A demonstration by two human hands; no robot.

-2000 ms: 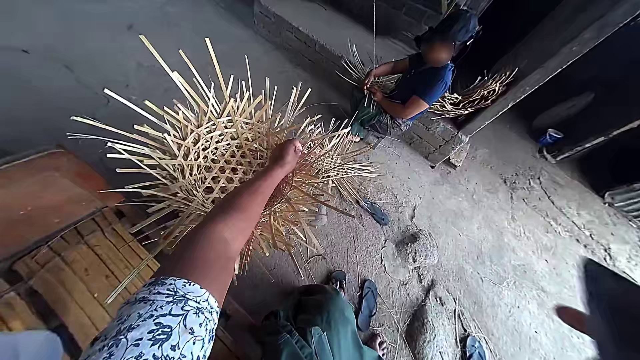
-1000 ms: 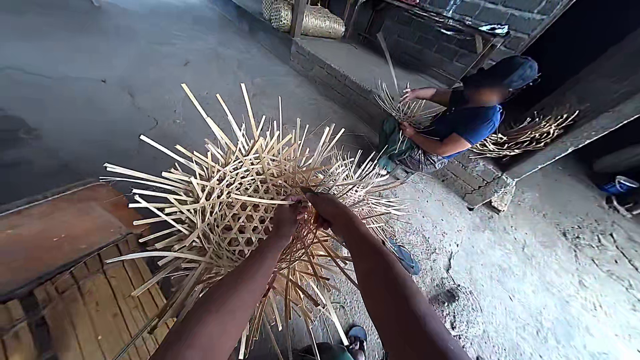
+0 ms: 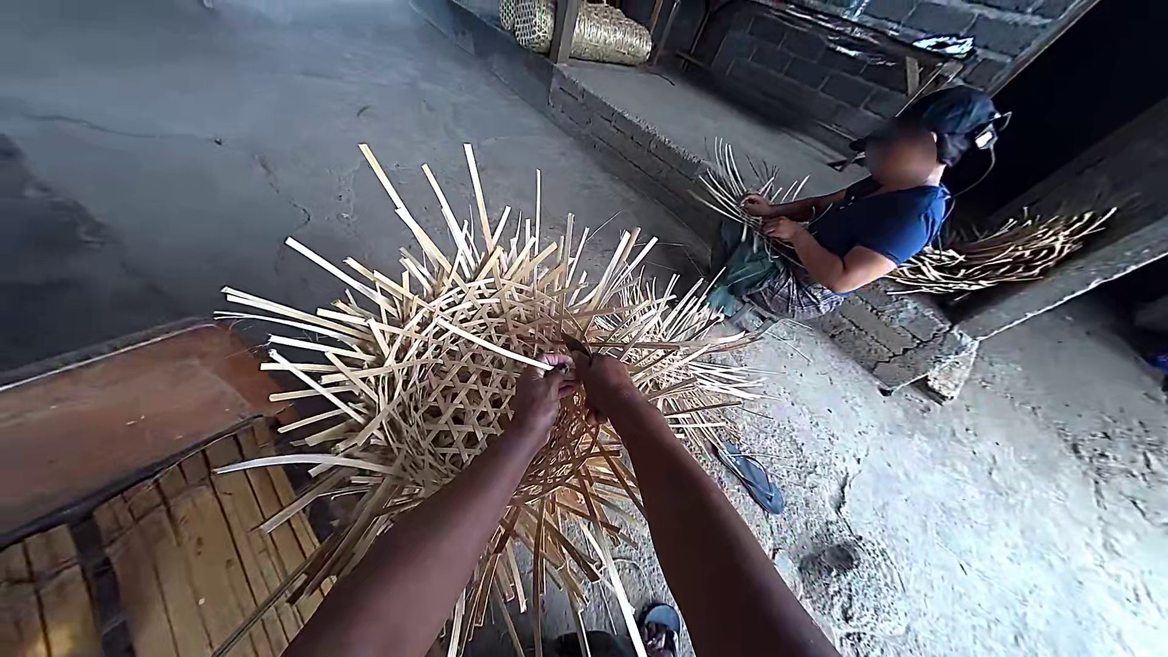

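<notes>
Several open-weave bamboo baskets with long loose strip ends lie heaped in front of me, the nearest woven basket (image 3: pixel 456 411) showing a hexagonal mesh. Over its right part, my left hand (image 3: pixel 540 392) pinches a pale bamboo strip (image 3: pixel 488 345) that runs up to the left. My right hand (image 3: pixel 607 385) is close against it, closed on a small dark blade, probably a knife (image 3: pixel 575 345), whose tip points up and left. The blade's handle is hidden in the fist.
Slatted bamboo bench (image 3: pixel 192 538) and a reddish board (image 3: pixel 137 411) at left. A person in a blue shirt (image 3: pixel 903 224) sits at upper right on a low block ledge (image 3: pixel 630 137), holding strips. A bundle of strips (image 3: pixel 1013 251) lies behind. A flip-flop (image 3: pixel 753 476) is on the concrete floor.
Two seconds ago only one arm reached to the baskets; since one second ago both hands are together over them. The view has shifted, bringing round woven baskets on the ledge into sight.
</notes>
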